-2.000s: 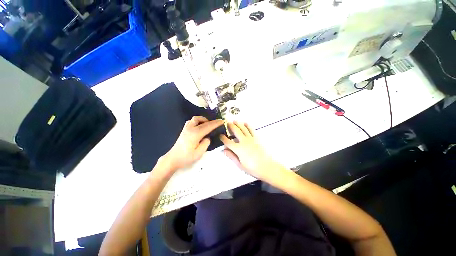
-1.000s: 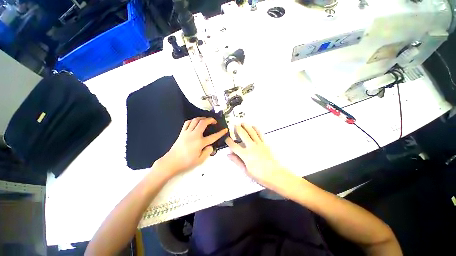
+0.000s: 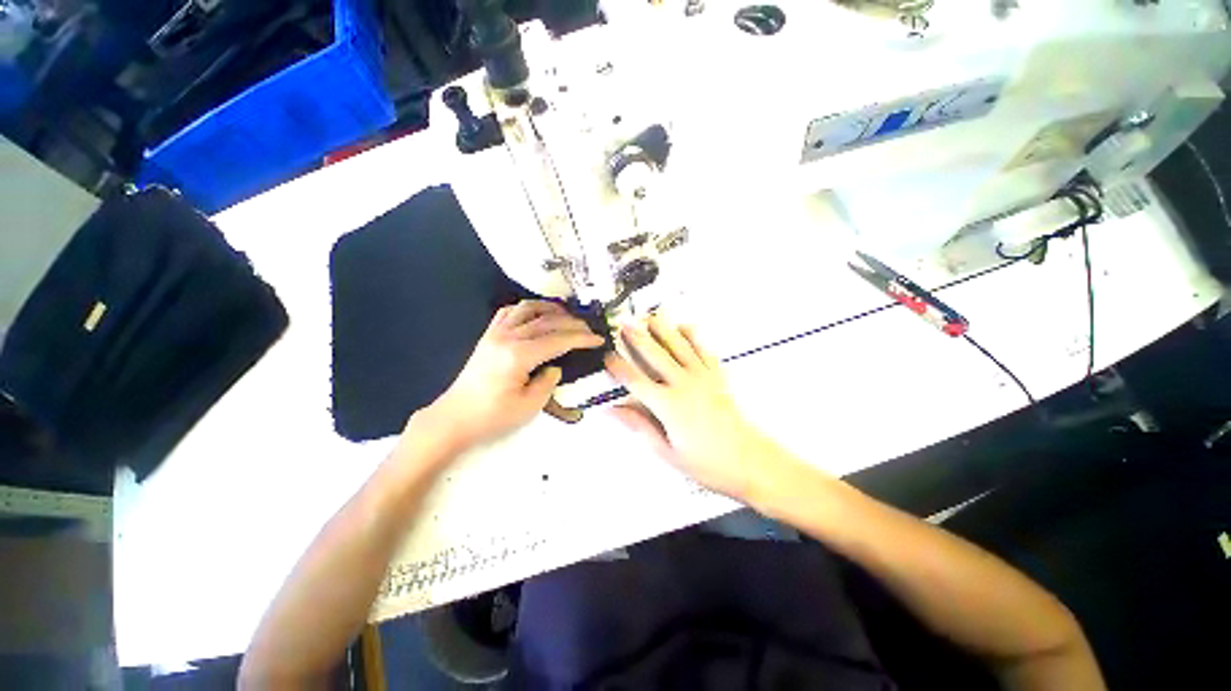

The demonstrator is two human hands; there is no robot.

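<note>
A black panel (image 3: 405, 317) lies flat on the white table, its narrow right end under the presser foot (image 3: 590, 308) of the white sewing machine (image 3: 756, 162). My left hand (image 3: 506, 371) rests on the panel's narrow end, fingertips pressing it just left of the foot. My right hand (image 3: 689, 412) is at the panel's right edge beside the foot, fingertips close to the left hand's. The fingers partly hide the edge at the needle. A small brownish curved piece (image 3: 563, 410) shows below my left fingers, beside a short dark strip.
A thick black stack with a small label (image 3: 149, 331) sits at the table's left. A blue crate (image 3: 277, 122) stands behind. Red-handled snips (image 3: 918, 300) lie under the machine arm, with dark cords near them. A printed scale (image 3: 459, 567) runs along the front edge.
The panel has shifted slightly left and up in view, as has the stack. Both hands stay at the foot; the brownish curved piece and dark strip now show more below my left fingers.
</note>
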